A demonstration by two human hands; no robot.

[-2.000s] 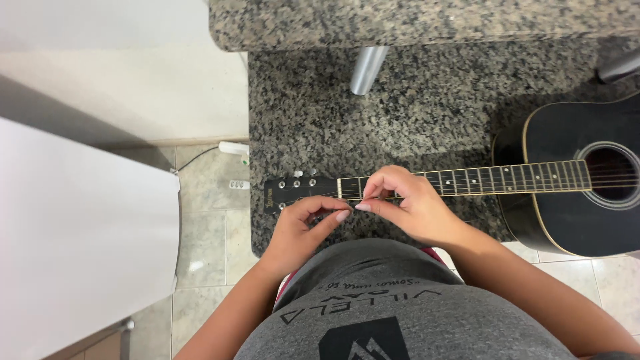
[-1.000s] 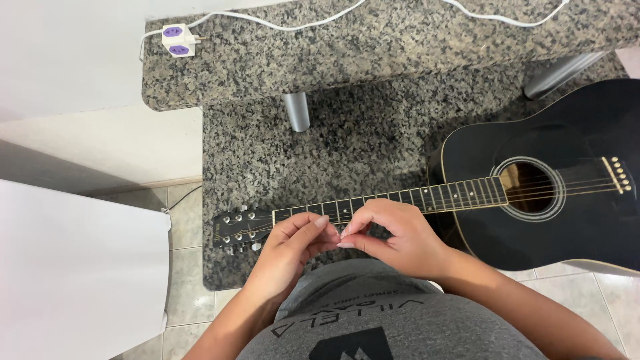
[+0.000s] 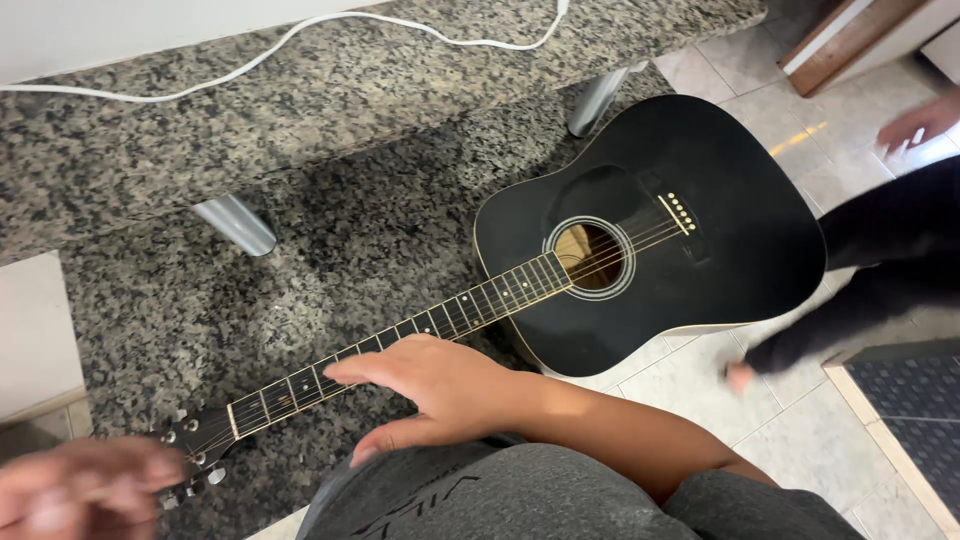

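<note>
A black acoustic guitar (image 3: 720, 247) lies face up across the granite counter, its body at the right and its headstock (image 3: 206, 442) at the lower left. Over the lower edge of the fretboard (image 3: 390, 337) is my right hand (image 3: 442, 390), fingers apart and pointing left; whether it touches the strings cannot be told. My left hand (image 3: 90, 480), blurred, is at the lower left corner beside the headstock's tuning pegs. Its fingers are partly curled, and anything between them is too blurred to make out.
A raised granite shelf (image 3: 360, 112) on metal legs (image 3: 240, 225) runs behind the guitar, with a white cable (image 3: 300, 30) along it. At the right, another person's dark-clad legs (image 3: 885, 225) and hand (image 3: 922, 120) are near the guitar body. A dark mat (image 3: 915, 412) lies lower right.
My hands were together over the neck near the headstock; now they are apart, the left beside the headstock. Another person has come into view at the right. The view has swung right.
</note>
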